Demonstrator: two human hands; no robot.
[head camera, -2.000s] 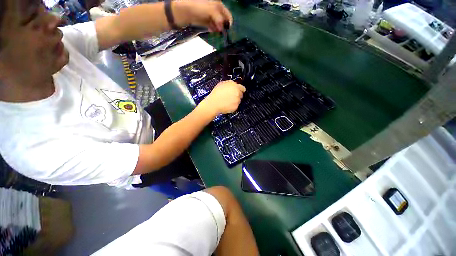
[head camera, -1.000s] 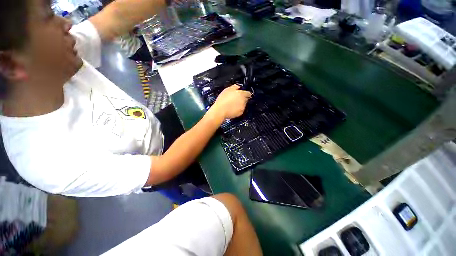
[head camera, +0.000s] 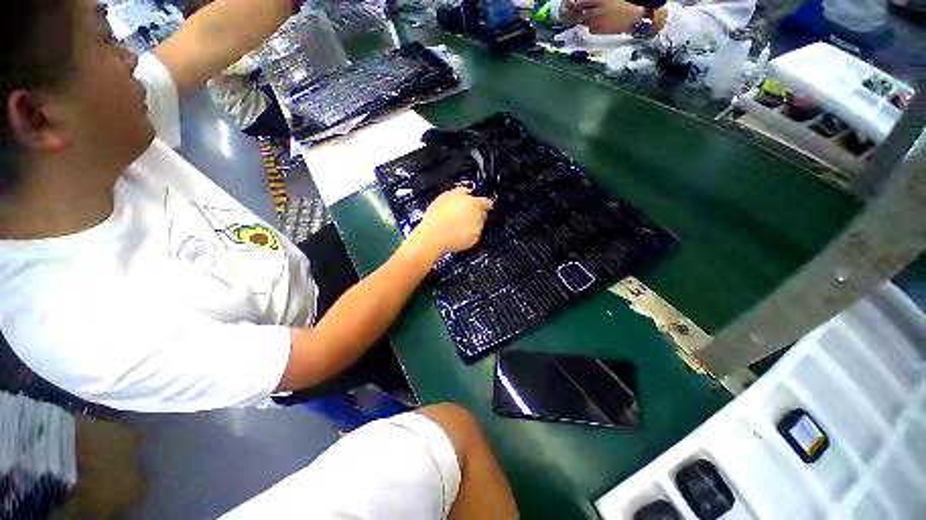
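Neither of my hands is in view. Nearest me, a white parts tray (head camera: 863, 376) holds a black housing with a yellow-silver centre (head camera: 803, 435) and dark housings (head camera: 704, 489) at its lower left, one cut off by the bottom edge. A glossy black phone-like rectangle (head camera: 567, 389) lies on the green mat. Beyond it lies a black blister tray (head camera: 538, 218) with a silver-white rounded frame (head camera: 576, 276) on it. Another person's hand (head camera: 457, 220) touches a black strapped item (head camera: 482, 168) over the tray; its outline blends into the tray.
A seated person in a white T-shirt (head camera: 193, 295) is on the left, one arm raised to the top edge. A bare knee (head camera: 457, 447) is at the bottom. A pale metal upright (head camera: 812, 274) stands right. Wrapped black trays (head camera: 371, 89) and another person's hands (head camera: 609, 15) are farther back.
The seated person's raised hand has moved away from the black tray and out of the top of the picture. Another person's hands have appeared at the top. The view has shifted slightly.
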